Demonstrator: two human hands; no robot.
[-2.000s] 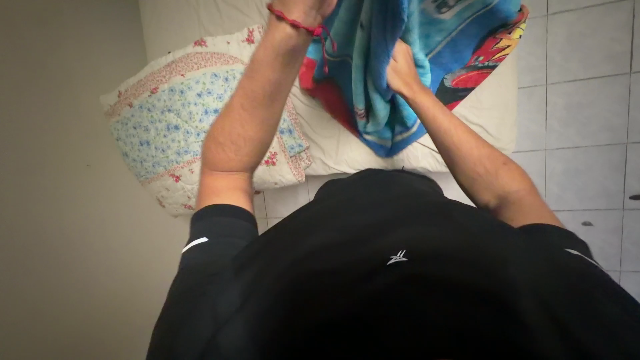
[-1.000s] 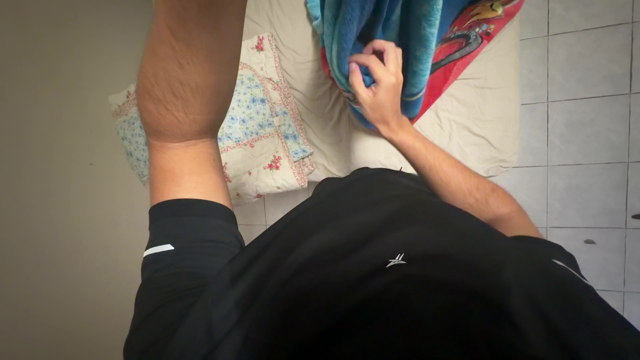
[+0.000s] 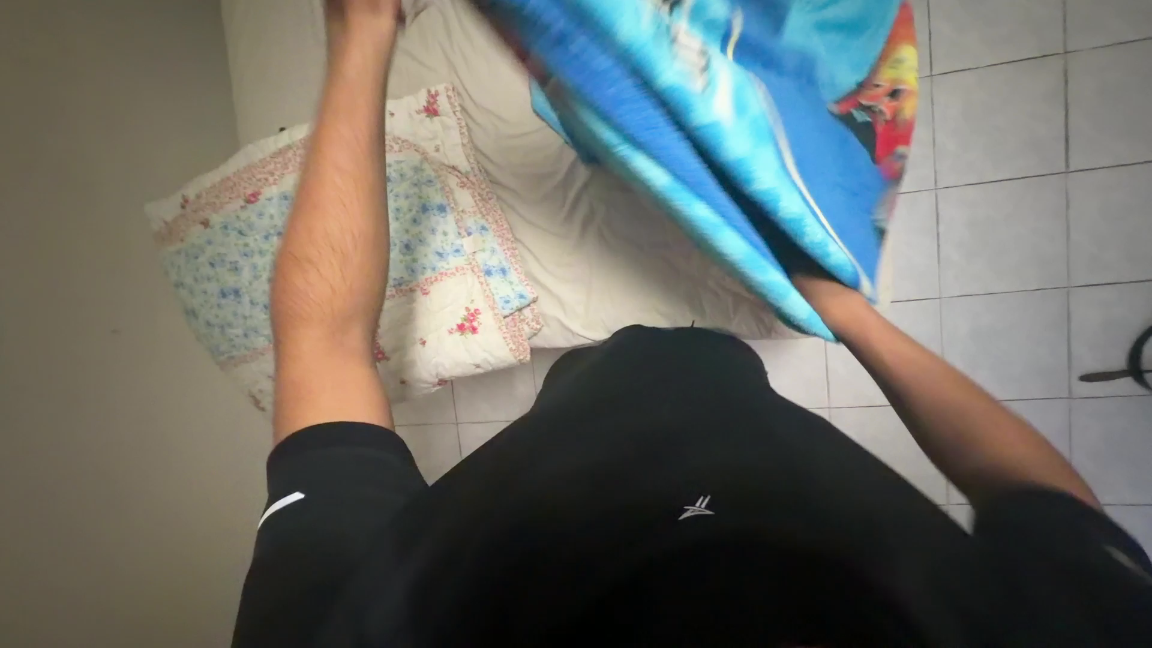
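Note:
A blue plush blanket (image 3: 684, 153) with a printed pattern and a red and yellow edge stretches from the top of the view down to the right, blurred in part. My right hand (image 3: 805, 274) is at its lower corner, mostly hidden under the blue cloth, so its fingers do not show. At the top edge, left of the blanket, my left hand (image 3: 367, 9) is cut off by the frame, and its grip cannot be seen. Below and around my left forearm lies a folded floral quilt (image 3: 423, 225), white with blue and pink flowers.
A bed or mattress with a cream sheet (image 3: 594, 261) lies beneath the blanket and quilt. A plain wall (image 3: 108, 297) runs along the left. Grey floor tiles (image 3: 1003, 225) extend to the right, with a dark curved object (image 3: 1141, 358) at the right edge.
The blanket, earlier hanging in bunched folds, is now spread out diagonally. My right hand, bare on top of the blanket one second ago, is now lower, further right and covered by it.

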